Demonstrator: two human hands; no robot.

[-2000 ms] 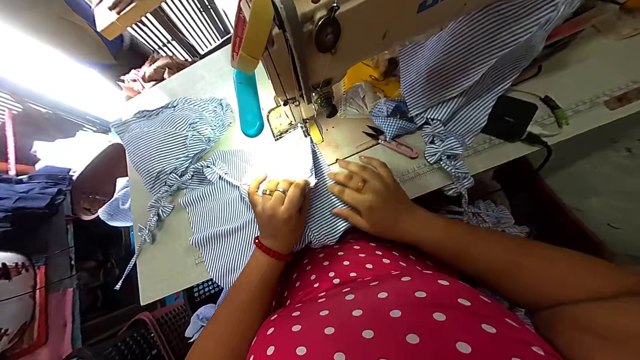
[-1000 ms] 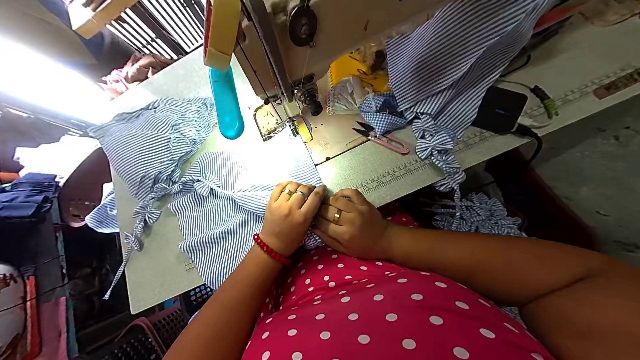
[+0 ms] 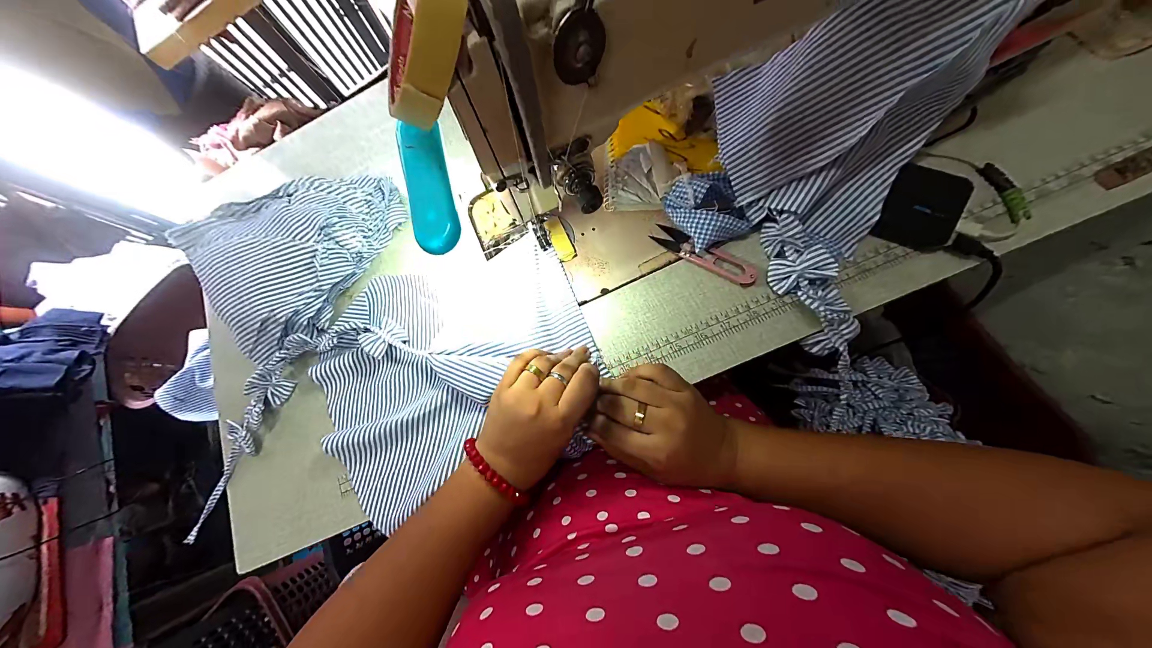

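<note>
A blue-and-white striped fabric piece [image 3: 405,450] lies over the front of the sewing table, its far end under the presser foot [image 3: 540,229] of a sewing machine [image 3: 702,45]. My left hand [image 3: 540,414], with rings and a red bead bracelet, pinches the near right edge of this cloth. Touching it on the right, my right hand [image 3: 666,427] grips the same edge with curled fingers. The fingertips and the cloth between them are partly hidden. Pink-handled thread snips [image 3: 720,263] lie right of the needle area.
Gathered striped cloth [image 3: 279,261] lies at the table's left. More striped fabric [image 3: 810,117] hangs over the right side, beside a black box [image 3: 922,205] with a cable. A turquoise holder [image 3: 429,189] and tape roll [image 3: 427,54] hang near the machine head. A ruler scale [image 3: 720,328] runs along the front edge.
Two seconds ago my hands were apart, nearer the needle, flat on the cloth. They have since come together at its near edge, and more striped cloth shows between them and the presser foot.
</note>
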